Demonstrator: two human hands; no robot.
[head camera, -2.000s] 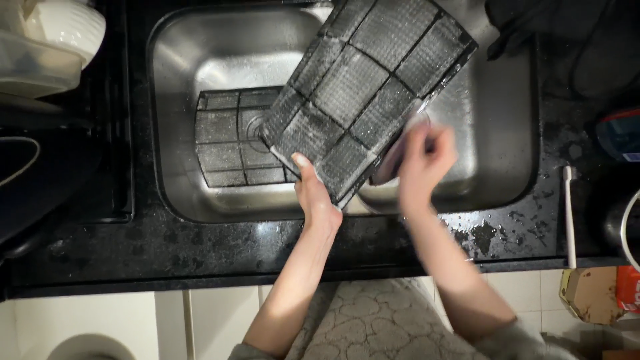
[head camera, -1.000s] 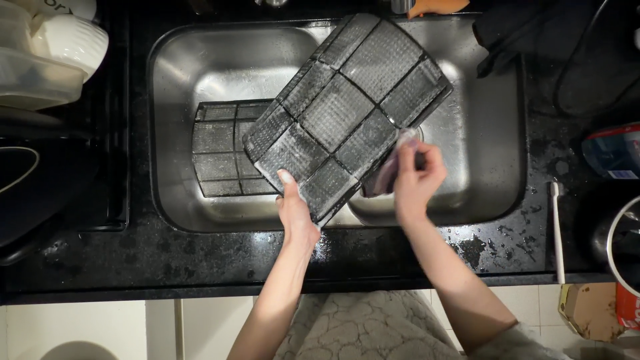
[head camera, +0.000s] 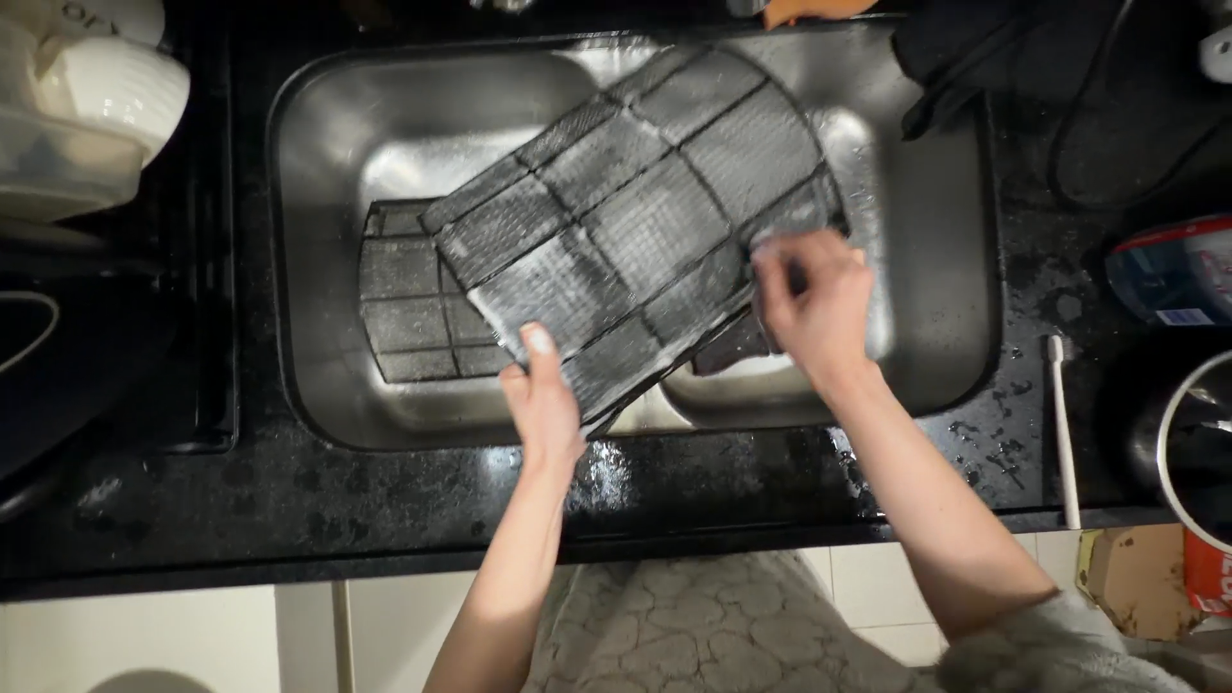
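A curved mesh filter panel with a dark grid frame (head camera: 654, 212) is tilted over the steel sink (head camera: 327, 125). My left hand (head camera: 547, 395) grips its lower left corner, the thumb on top of the mesh. At the panel's right edge, my right hand (head camera: 818, 298) pinches a dark, wet-looking cloth (head camera: 731, 346), part of which hangs below the edge; the fingertips are partly hidden. A second gridded mesh panel (head camera: 404, 289) lies in the left part of the sink, partly covered by the first.
Black wet countertop (head camera: 385, 500) surrounds the sink. On the right are a white toothbrush (head camera: 1062, 433), a metal-rimmed pot (head camera: 1169, 452) and a blue-and-red package (head camera: 1174, 274). White bowls (head camera: 115, 96) and a plastic container (head camera: 67, 173) stand at upper left. Something orange (head camera: 818, 10) shows behind the sink.
The held panel has turned to a flatter slant between the earlier frames and now. My right hand has moved up along its right edge with the cloth. My left hand keeps its corner grip.
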